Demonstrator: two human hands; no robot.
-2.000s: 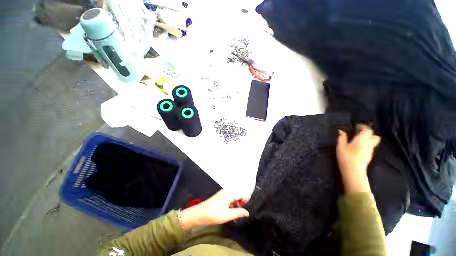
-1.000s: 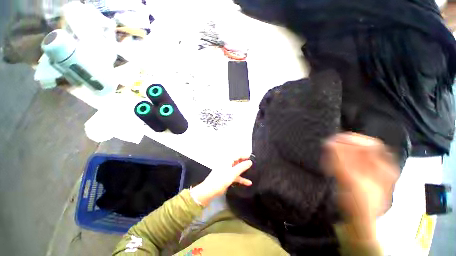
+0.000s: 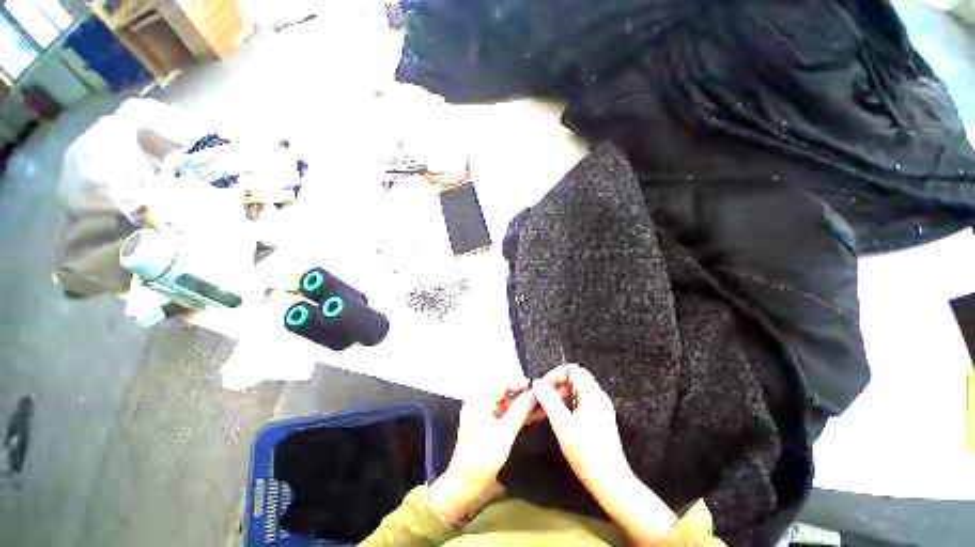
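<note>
A large dark garment lies over the lap and table, with speckled charcoal fleecy fabric (image 3: 593,267) in front and smooth black cloth with pale dotted stitch lines (image 3: 748,278) behind and to the right. My left hand (image 3: 492,433) and my right hand (image 3: 586,427) meet at the fleecy fabric's near left edge. Their fingertips are pinched together, with red at the fingers. What lies between the fingertips is too small to tell; no needle or thread can be made out.
On the white table lie small dark fasteners (image 3: 436,299), a smartphone (image 3: 465,219), red-handled snips (image 3: 449,173), three thread cones (image 3: 347,315), and a pale teal bottle (image 3: 176,272) near crumpled plastic bags (image 3: 112,160). A blue basket (image 3: 431,449) holding black cloth stands lower left.
My right hand has come left from over the garment to meet my left hand. The fleecy fabric now faces up more broadly. The view has shifted, showing more floor and background at upper left.
</note>
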